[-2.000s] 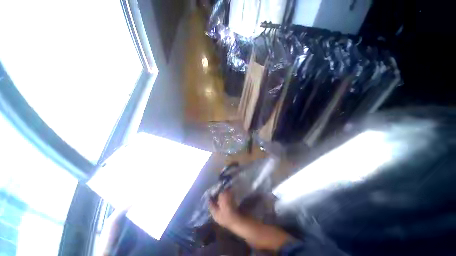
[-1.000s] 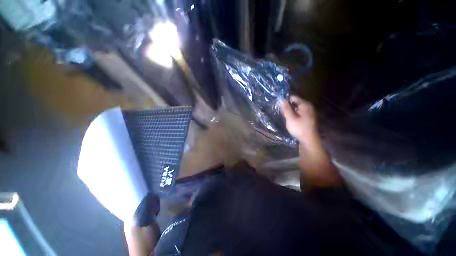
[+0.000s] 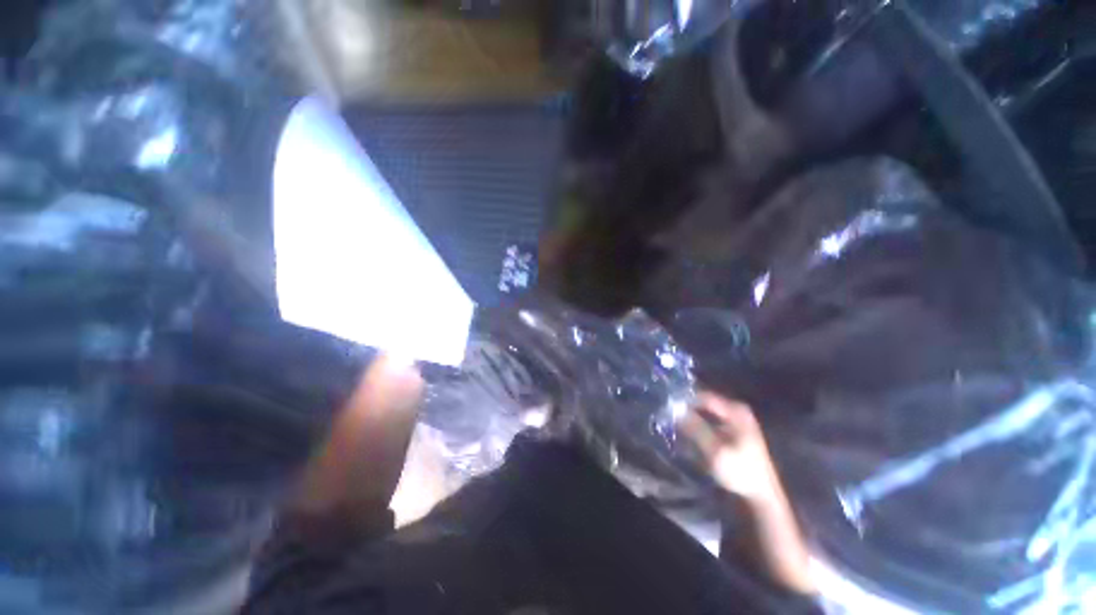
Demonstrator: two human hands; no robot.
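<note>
My left hand (image 3: 391, 402), blurred, holds the dark clipboard (image 3: 463, 180) at its lower edge. The white sheet (image 3: 349, 240) is curled over the clipboard's left part and glares blank. Small pale lettering shows on the board's lower right corner. My right hand (image 3: 727, 445) is closed on the top of a clear poly garment bag (image 3: 601, 372), which is crinkled and glinting. The bag spreads from my right hand towards my left wrist, in front of my dark clothing. Its lower part is hidden.
Bagged dark garments (image 3: 877, 312) under shiny plastic fill the right side. More blurred plastic-covered garments (image 3: 108, 264) are close on the left. A tan wood-look floor strip (image 3: 469, 48) shows at the top.
The view has moved in between the bagged garments. The clipboard has shifted up and right in the picture. My right hand and the held bag have come lower, nearer my body.
</note>
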